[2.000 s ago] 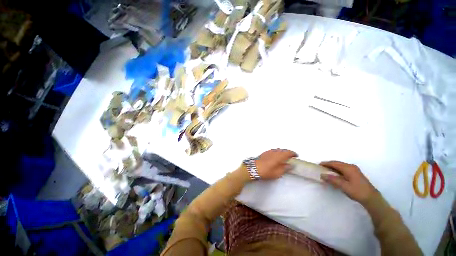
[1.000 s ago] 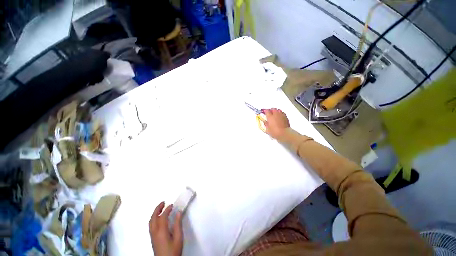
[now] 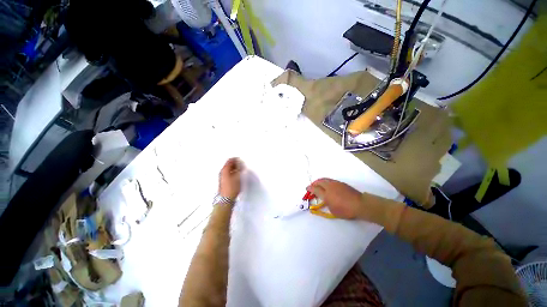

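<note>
My right hand (image 3: pixel 339 198) grips the scissors (image 3: pixel 304 206) by the red and orange-yellow handles, low over the white cloth (image 3: pixel 270 264). The blades point left and are hard to see against the white. My left hand (image 3: pixel 231 178), with a metal watch band at the wrist, is over the middle of the cloth, left of the scissors. Its fingers are blurred and close together. I cannot tell if it holds anything.
Tied khaki bundles (image 3: pixel 90 264) are heaped at the lower left. The steam iron (image 3: pixel 376 108) rests on its metal plate on the brown-covered stand (image 3: pixel 420 171) at right, with a cord above. Crumpled white cloth (image 3: pixel 286 101) lies at the table's far corner. Thin dark-edged strips (image 3: pixel 195 219) lie at left.
My right hand has taken hold of the scissors and brought them nearer to me. My left hand has moved up and inward. The pale piece beside it is no longer seen. The view has shifted.
</note>
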